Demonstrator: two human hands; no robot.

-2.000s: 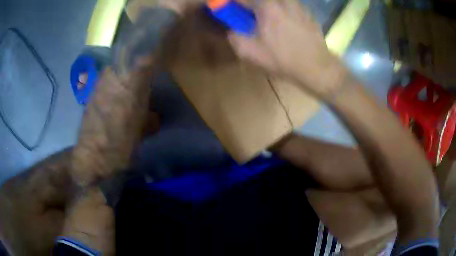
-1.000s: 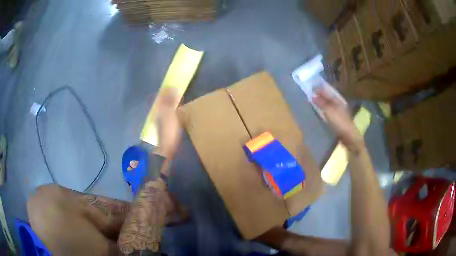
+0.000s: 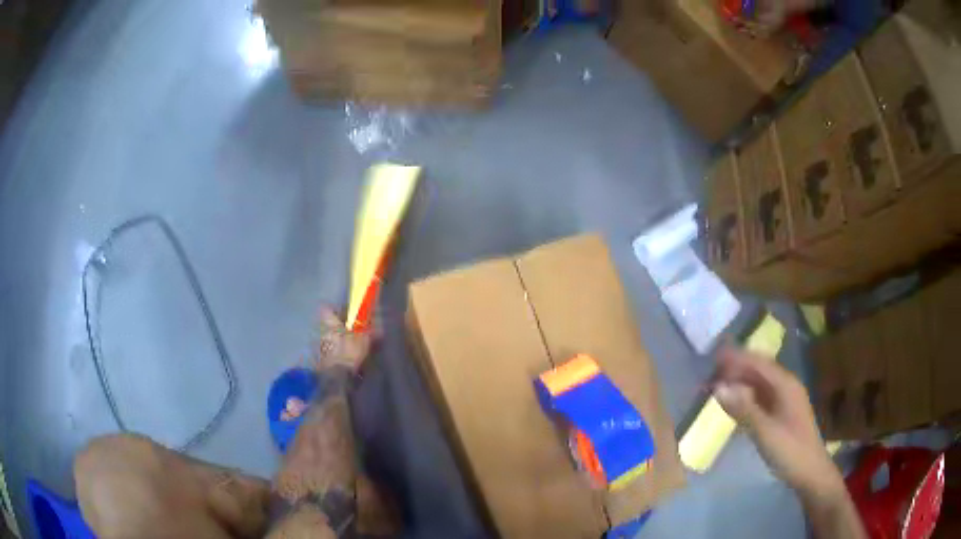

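Note:
A closed brown carton stands on the floor in front of me, its seam running away from me. A blue and orange tape gun lies on its top, near side. My left hand is left of the carton, its fingers closed on the near end of a yellow strip with an orange-red underside or edge. My right hand is right of the carton over another yellow strip; it looks empty with fingers loosely apart, slightly blurred.
A crumpled white paper lies right of the carton. Brown carton stacks stand at the right, a flat stack at the top. A red stool is lower right, a strapping loop left. Another person's hand shows top right.
My right hand has let go of the white paper and moved down. My left hand has taken hold of the left yellow strip's near end, and orange-red now shows on it.

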